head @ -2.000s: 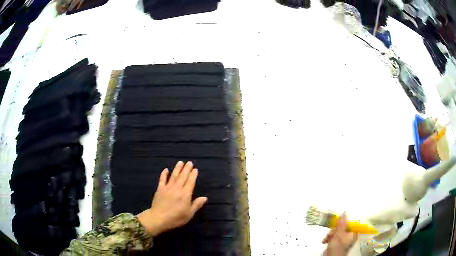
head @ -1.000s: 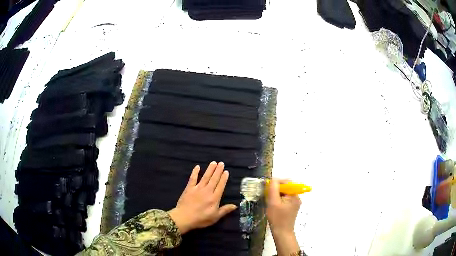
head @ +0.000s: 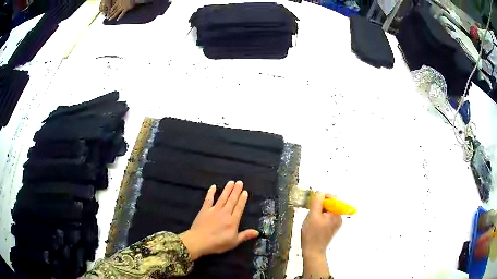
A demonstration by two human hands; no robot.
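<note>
Black pieces [head: 212,155] lie overlapped in a row on a brown gluing board [head: 123,204] whose long edges are crusted whitish. My left hand [head: 219,220] lies flat on the row, fingers apart, holding nothing. My right hand [head: 320,226] grips the yellow-handled glue brush [head: 338,206] just right of the board. The bristles point left at the board's right edge. Whitish shiny glue [head: 267,218] covers the right ends of the pieces nearer me. The near end of the board is cut off by the picture's edge.
Ragged glued pieces [head: 60,180] lie left of the board. Stacked black pieces [head: 245,30] are across the white table [head: 370,136]. Another person's hand [head: 117,8] rests on a pile at the far left. A blue tray [head: 479,245] and clear plastic bag [head: 480,169] are at the right.
The brush came from the right to the board and now sits at its right edge. More wet glue shows on the right ends. The view has shifted, so the board appears lower.
</note>
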